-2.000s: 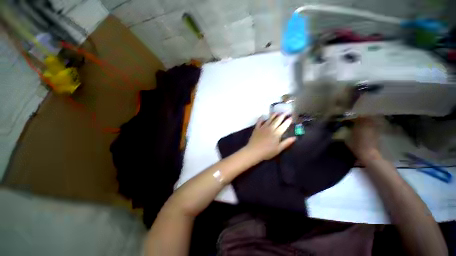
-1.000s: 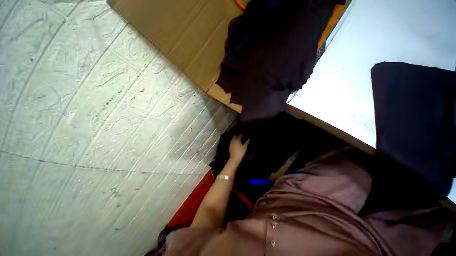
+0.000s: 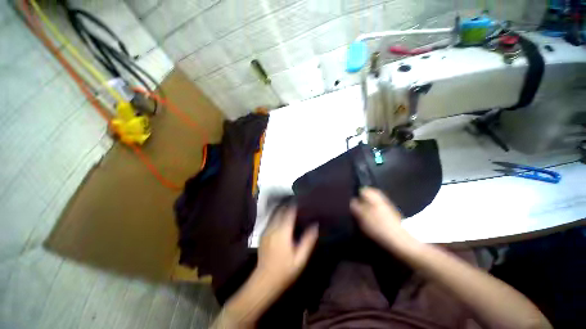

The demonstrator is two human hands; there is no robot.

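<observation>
A dark cut fabric piece [image 3: 408, 177] lies on the white machine top, its upper edge near the needle area of the sewing machine [image 3: 450, 87]. A second dark piece [image 3: 324, 199] lies to its left, meeting it along a folded strip. My right hand [image 3: 376, 215] pinches the fabric at the lower part of that strip. My left hand [image 3: 286, 241] is blurred at the left piece's lower left edge, thumb and fingers apart; whether it grips cloth cannot be told. The fabric hangs over the front table edge towards my lap.
A heap of dark pieces [image 3: 221, 193] hangs at the left table edge, beside the brown cardboard [image 3: 122, 212]. Blue-handled snips [image 3: 530, 172] lie right of the fabric. A screwdriver [image 3: 260, 72] is by the wall. A yellow plug block [image 3: 130, 125] with orange cable is at the upper left.
The view has swung back from the floor to the machine. My left hand has come up from below the left heap to the fabric on the table. My right hand is again in view.
</observation>
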